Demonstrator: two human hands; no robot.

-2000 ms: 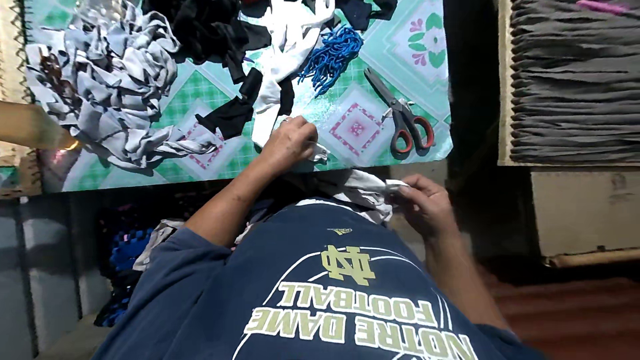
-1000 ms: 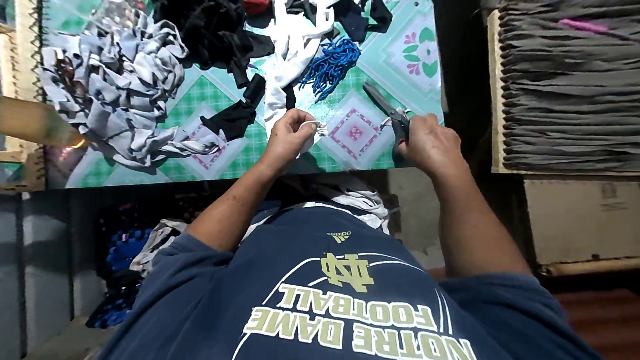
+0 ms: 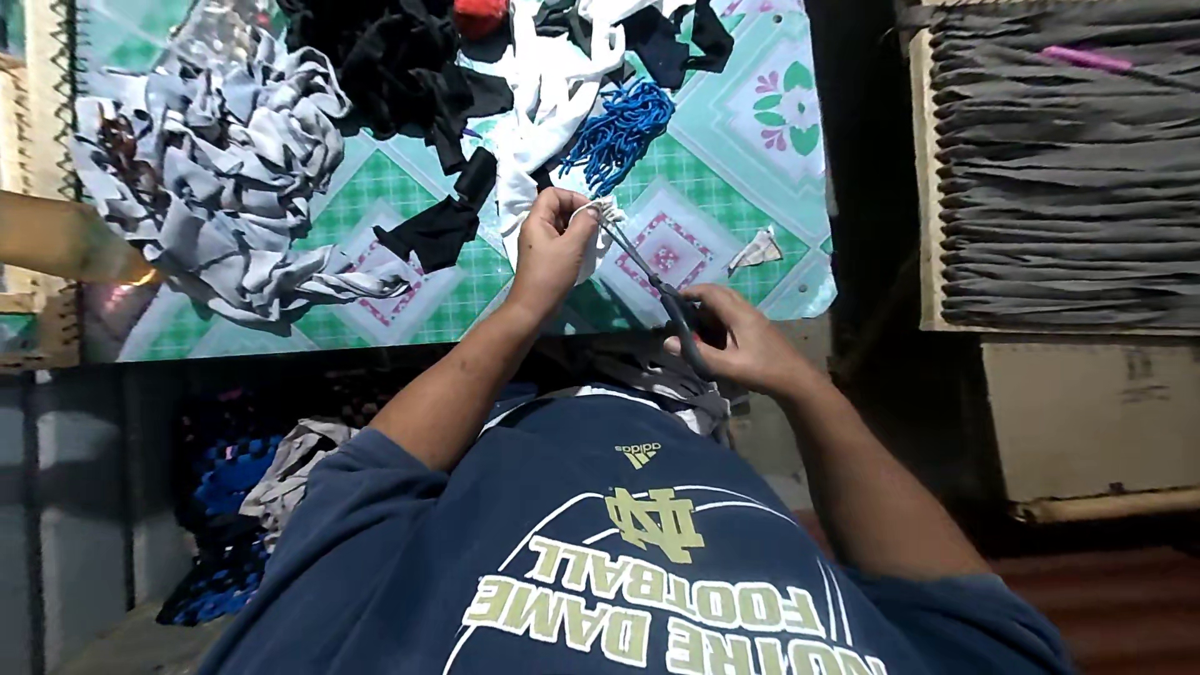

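Note:
My left hand (image 3: 555,246) pinches a small whitish bundle of cord or fabric (image 3: 605,212) over the table's near part. In my right hand (image 3: 741,342) is a pair of scissors (image 3: 661,286), with the blade tips at that bundle. Whether the blades are fully closed cannot be told. Long white fabric strips (image 3: 548,89) lie just beyond my left hand, beside a tuft of blue cords (image 3: 619,131). A black fabric scrap (image 3: 436,230) rests left of my left hand. To the right of the scissors is a small pale scrap (image 3: 756,251).
A heap of grey fabric strips (image 3: 234,169) covers the table's left, with black fabric (image 3: 384,66) behind. At the right stands a frame strung with dark grey strips (image 3: 1069,187), a pink-handled tool (image 3: 1087,60) on it. Below it is a cardboard box (image 3: 1087,422).
My right hand went from fabric at my lap to the scissors on the table, picked them up and brought their tips to the bundle. My left hand moved slightly forward.

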